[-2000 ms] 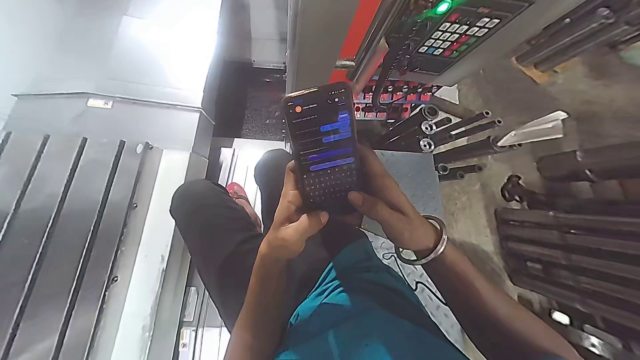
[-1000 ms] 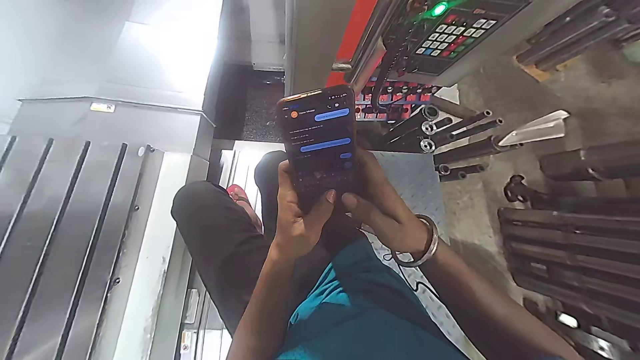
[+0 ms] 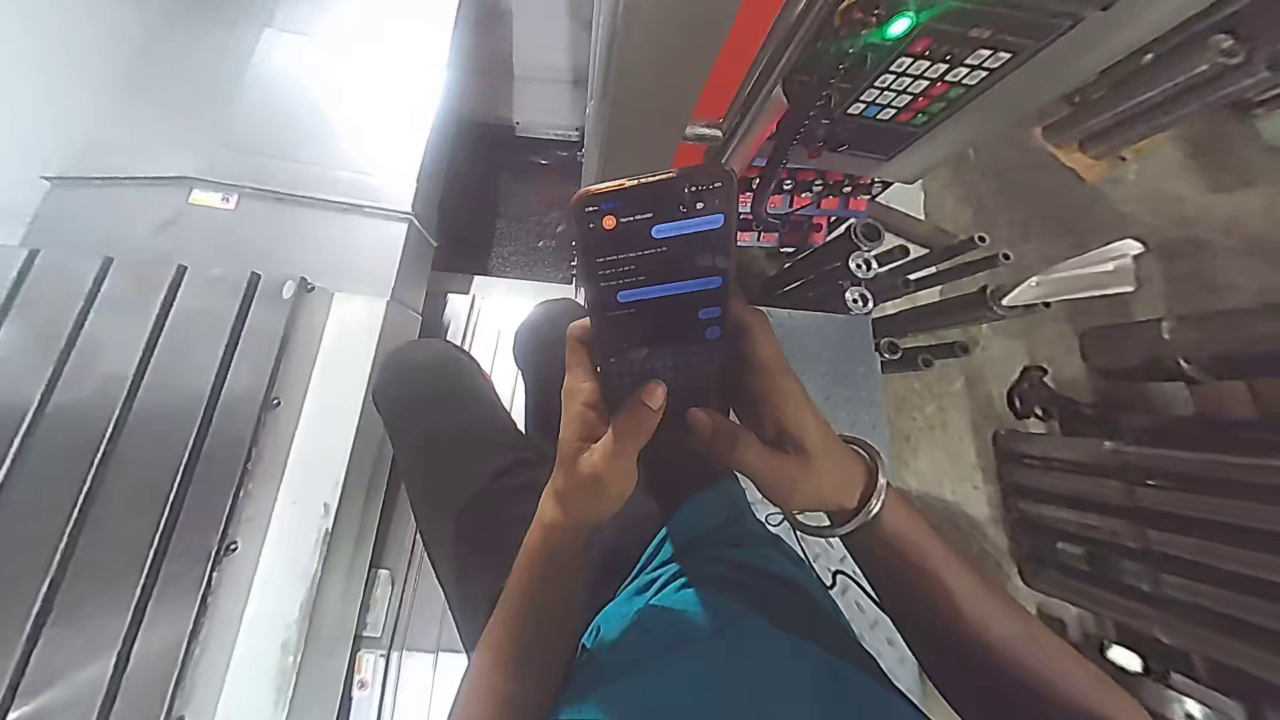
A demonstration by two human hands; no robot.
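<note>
A dark smartphone is held upright above my lap, its lit screen showing message bubbles and a dim keyboard. Around its left edge my left hand is closed, the thumb over the lower screen. My right hand grips the lower right edge, its thumb near the bottom corner; the fingers behind the phone are hidden. A metal bangle circles my right wrist.
A slotted metal machine table lies at left. At top right is a control panel with keys and a green light. Metal tubes and dark bars lie at right. Red racks stand behind the phone.
The on-screen keyboard, bright two seconds ago, is now dim, and the message bubbles have shifted. Both hands keep hold of the phone; the left thumb has moved slightly over the screen.
</note>
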